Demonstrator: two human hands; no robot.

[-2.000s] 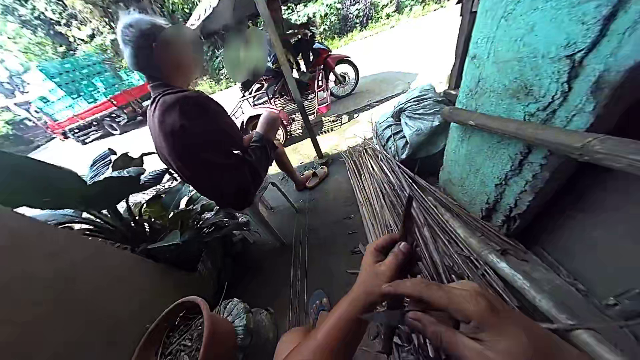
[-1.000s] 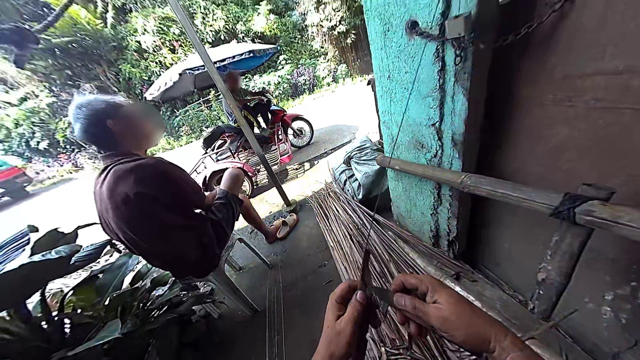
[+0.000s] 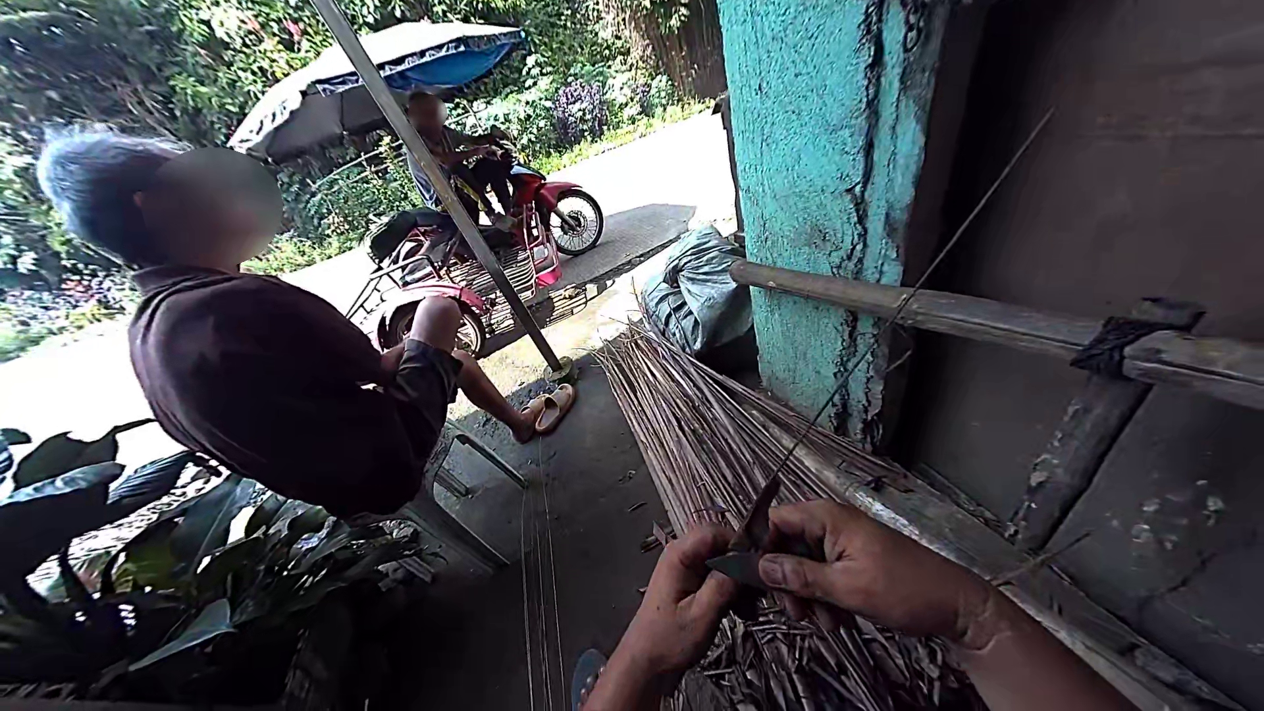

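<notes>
My left hand (image 3: 686,592) pinches the lower end of a long thin plant stalk (image 3: 844,380), which rises up and to the right past the bamboo rail. Close against it, my right hand (image 3: 854,568) holds a small knife, its dark blade (image 3: 736,567) pointing left at the left fingers. A dark, wider piece at the stalk's base passes between the hands. Beneath them lies a pile of long dry stalks (image 3: 681,434), with short cut scraps (image 3: 810,667) nearer to me. The knife's handle is hidden in my right hand.
At the left a person (image 3: 267,385) sits on a plastic chair (image 3: 449,523) beside leafy plants (image 3: 109,553). A metal pole (image 3: 444,188) stands ahead, with a red motorcycle with sidecar (image 3: 538,222) and its rider beyond. A sack (image 3: 699,291), turquoise pillar (image 3: 820,178) and bamboo rail (image 3: 948,316) are at the right.
My hands have come together at the stalk, which now reaches up to the right. The view has turned to the right since the oldest frame.
</notes>
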